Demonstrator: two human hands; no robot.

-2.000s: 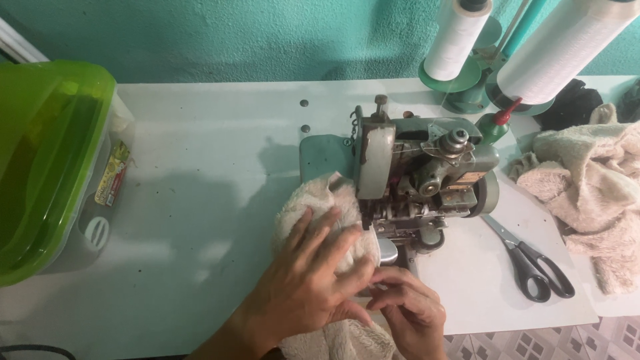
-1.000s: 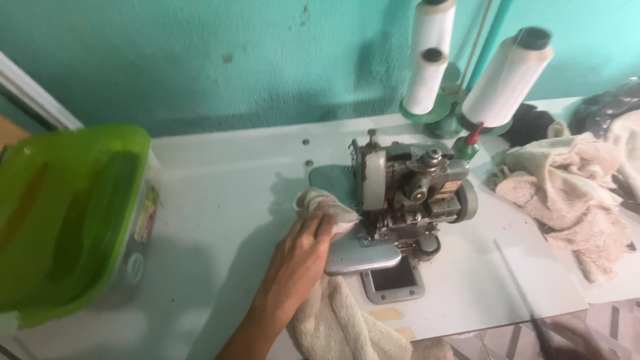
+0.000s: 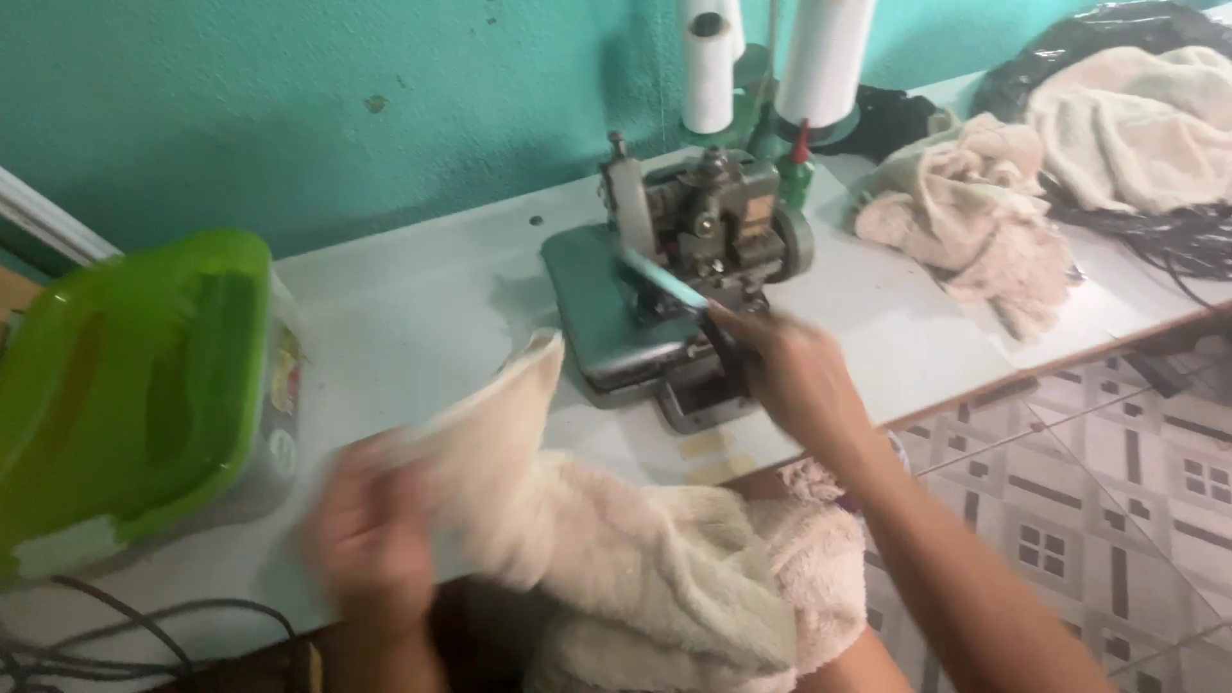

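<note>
My left hand, blurred, grips the edge of a cream fleecy fabric piece. The fabric's pointed end sticks up beside the hand, and the rest drapes below the table's front edge over the lap. My right hand holds a pair of scissors by the dark handles, blades pointing up and left. They are over the front of an overlock sewing machine with a flat green-grey cloth plate. Whether the blades are apart cannot be told.
A clear bin with a green lid stands at left, black cables below it. Thread cones and a green oil bottle stand behind the machine. Crumpled cream fabric and a black plastic bag lie at right on the white table.
The fabric has left the machine and is now held up at the left by my left hand. My right hand has picked up the scissors, which lay right of the machine. The view has shifted.
</note>
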